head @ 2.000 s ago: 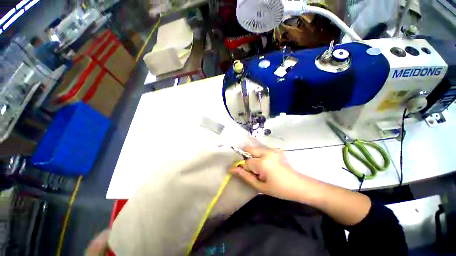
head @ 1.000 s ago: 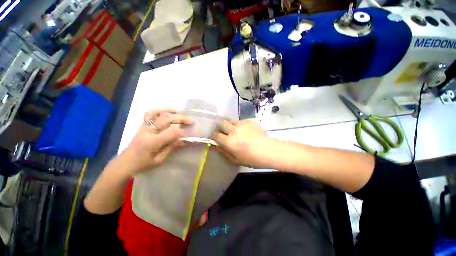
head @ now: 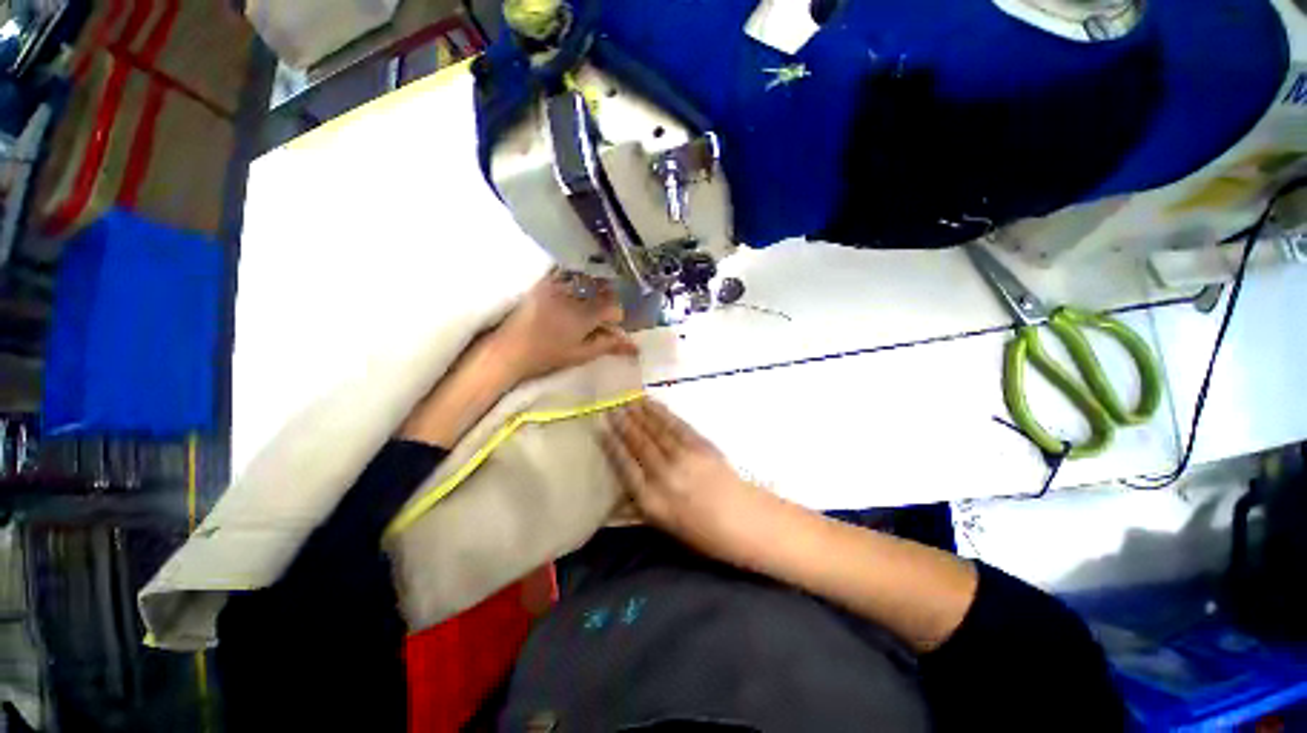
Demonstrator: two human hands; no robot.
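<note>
The beige bag panel [head: 502, 530] lies over the front left of the white sewing table, and part of it hangs off the left edge. A yellow edge strip [head: 480, 447] runs along it. My left hand [head: 566, 327] rests on the panel just left of the presser foot [head: 681, 294], below the blue sewing machine head [head: 860, 129]. My right hand [head: 667, 465] lies on the panel's right edge, below the yellow strip, fingers close together. Both hands press or guide the cloth; whether the fingers pinch it is hard to see.
Green-handled scissors [head: 1068, 372] lie right of the needle, beside a thin black cord [head: 1230, 337]. A red bin [head: 480, 652] is below the table's front edge. A blue crate [head: 136, 327] and a carton with red tape [head: 141, 122] stand at left.
The view has moved closer to the machine. Both hands have brought the panel to the presser foot; the yellow strip now runs sideways. The left hand moved from the panel's left side to beside the foot.
</note>
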